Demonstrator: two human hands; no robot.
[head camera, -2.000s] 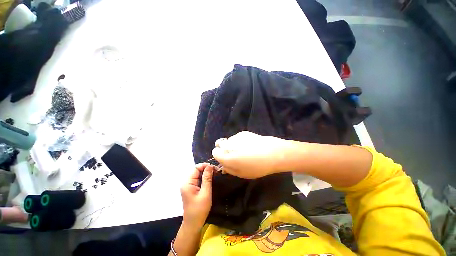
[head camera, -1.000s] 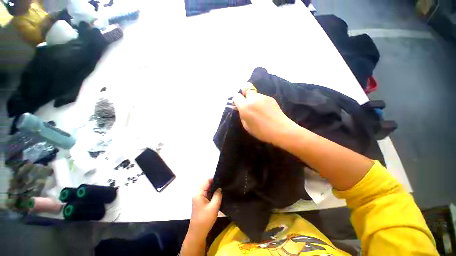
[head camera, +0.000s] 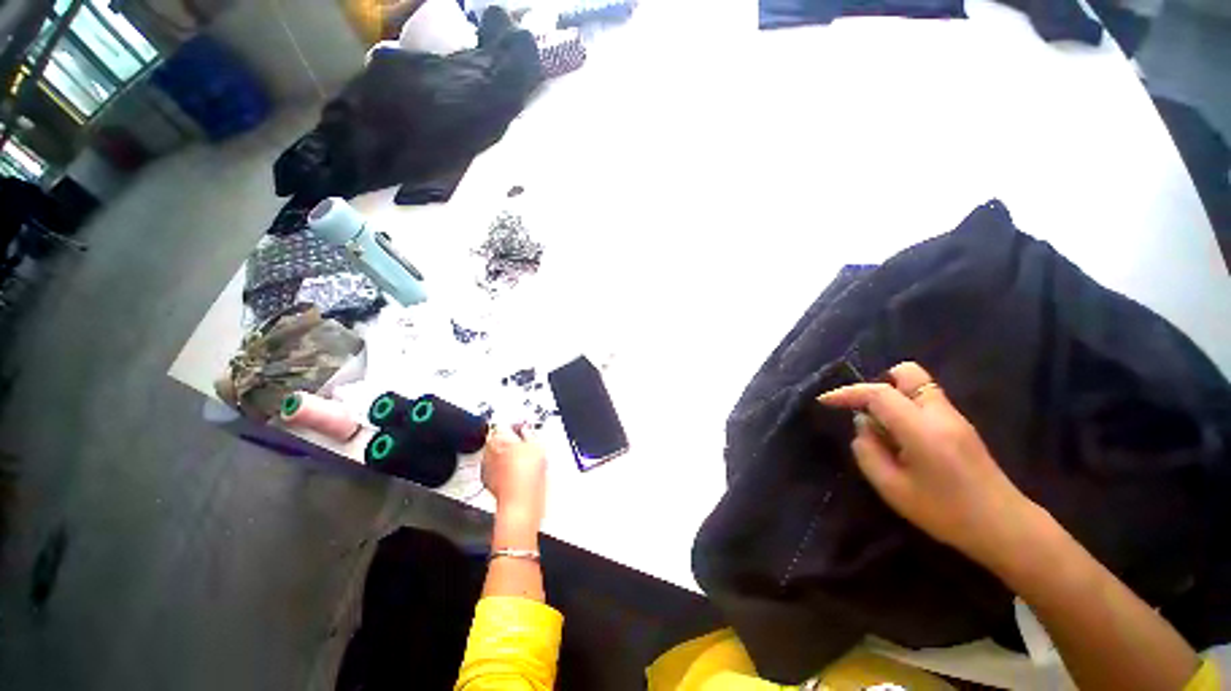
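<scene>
The black garment (head camera: 945, 311) lies bunched on the table at the right, with a pale dotted stitch line. My right hand (head camera: 898, 425) is over it, thumb and fingers pinched around a small dark thing too small to name surely. My left hand (head camera: 513, 466) is away from the garment, at the table's front edge, beside the black thread cones (head camera: 429, 439) and just below the loose small black fasteners (head camera: 520, 392). Its fingertips are close together; whether they pinch something is too small to tell.
A smartphone (head camera: 589, 412) lies right of my left hand. A pink thread cone (head camera: 321, 416), a camouflage-like bundle (head camera: 290, 358), a light blue bottle (head camera: 367, 250) and a silvery speckled heap (head camera: 512, 247) are at the left. Another black garment (head camera: 412, 115) lies farther back.
The view has swung left. My left hand has let go of the garment and moved to the cones and small fasteners. My right hand has shifted from the garment's far edge to lower over it.
</scene>
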